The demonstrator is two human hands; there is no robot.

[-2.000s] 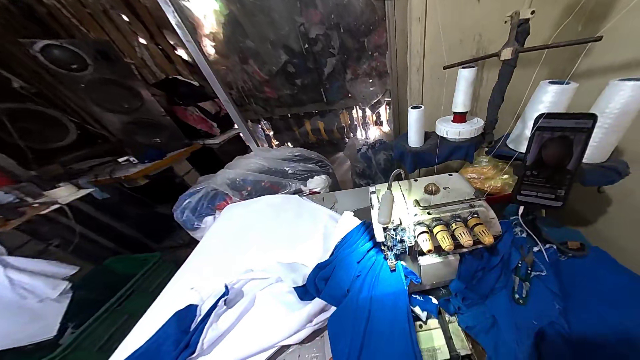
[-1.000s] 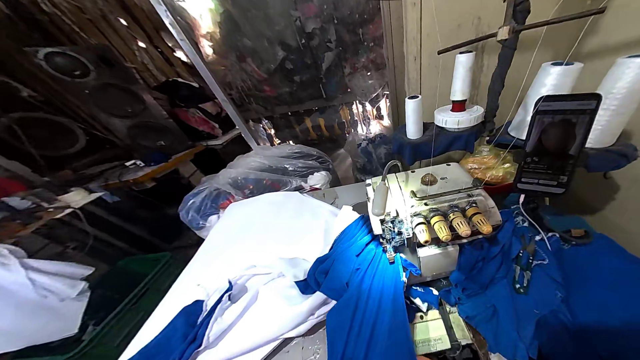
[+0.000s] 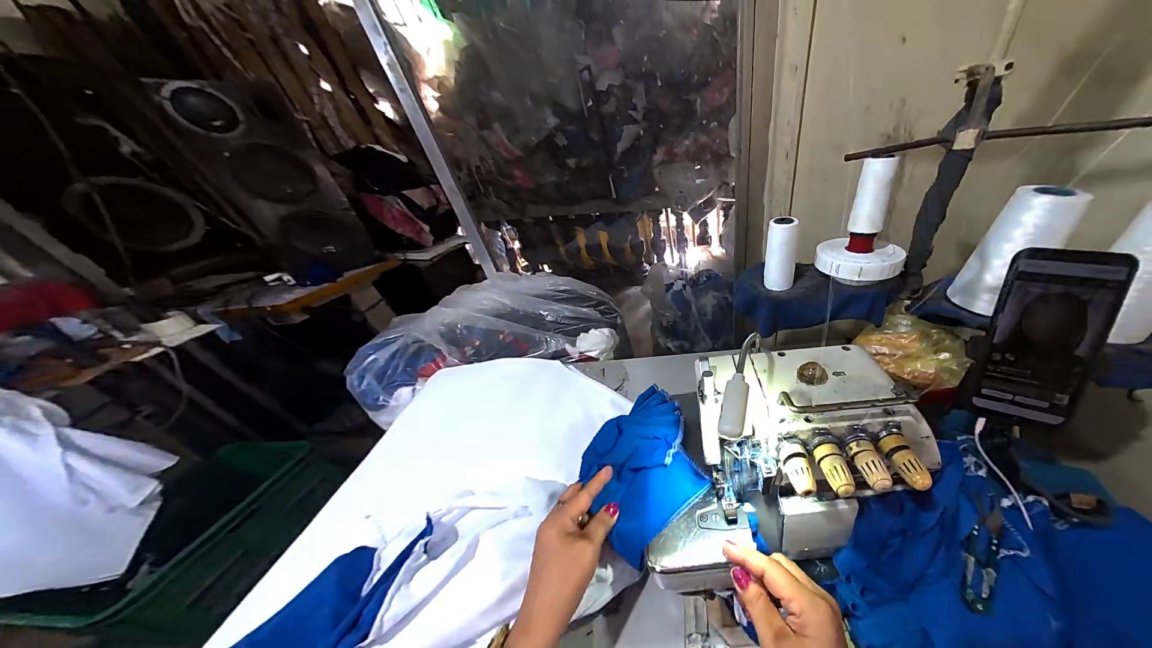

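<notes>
My left hand [image 3: 576, 526] rests on a bunched piece of blue fabric [image 3: 643, 477] with an overlocked edge, thumb and forefinger apart over it. The fabric lies left of the needle area of a serger [image 3: 810, 423], whose lamp lights the metal sewing plate [image 3: 688, 544]. At the front edge of that plate is my right hand [image 3: 783, 594], thumb and forefinger close together; whether a thread or cloth edge is between them cannot be seen. White fabric [image 3: 513, 423] covers the table to the left, with another blue piece [image 3: 333, 598] at its lower edge.
Thread cones [image 3: 1017, 243] stand behind the machine, beside a phone [image 3: 1053, 333] with a lit screen and a cable. Thread snips [image 3: 979, 558] lie on blue cloth at the right. A clear plastic bag [image 3: 504, 319] sits behind the table; a green crate [image 3: 216, 540] stands at the left.
Both hands have come into view. The blue fabric that hung over the plate and front edge is now gathered left of the needle, leaving the plate uncovered.
</notes>
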